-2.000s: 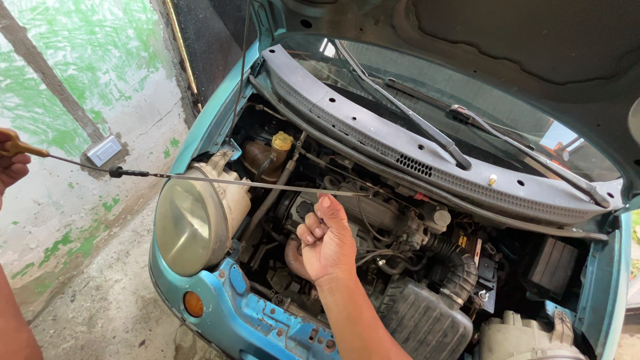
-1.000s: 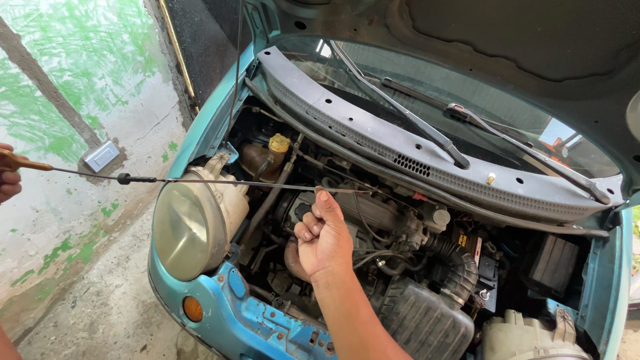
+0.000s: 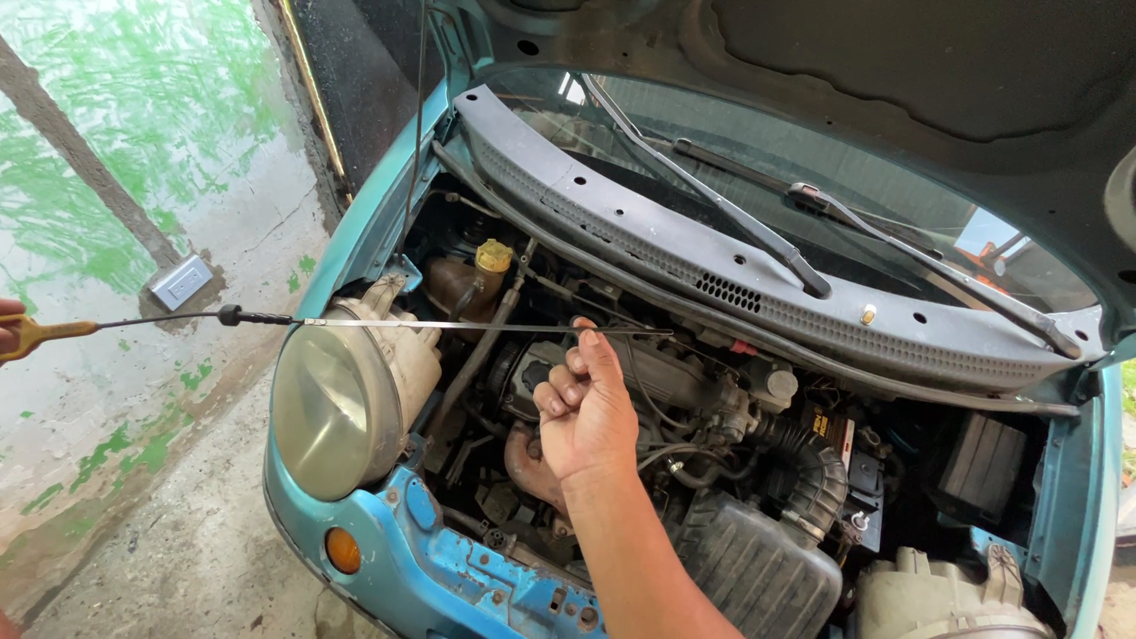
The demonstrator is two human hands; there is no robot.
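An engine oil dipstick point(image 3: 479, 327) lies nearly level across the view, above the open engine bay of a blue-green car. At the left edge my left hand point(image 3: 11, 328), mostly out of view, holds its yellow-orange handle point(image 3: 53, 332). A dark stopper point(image 3: 230, 315) sits on the rod near the handle. My right hand point(image 3: 581, 399) pinches the flat metal blade near its far end between thumb and index finger, the other fingers curled in. The blade's tip sticks out a little to the right of the thumb. Behind it is the engine point(image 3: 657, 373).
A headlight point(image 3: 324, 413) stands below the rod at left. Around the engine are a reservoir with a yellow cap point(image 3: 493, 256), a black air filter housing point(image 3: 759, 564) and a battery point(image 3: 865, 497). The raised hood point(image 3: 887, 62) hangs overhead; a wall with an outlet point(image 3: 181, 282) is left.
Both hands keep hold of the dipstick. Against two seconds ago, the blade lies more level, and the left hand has moved lower and farther out of view.
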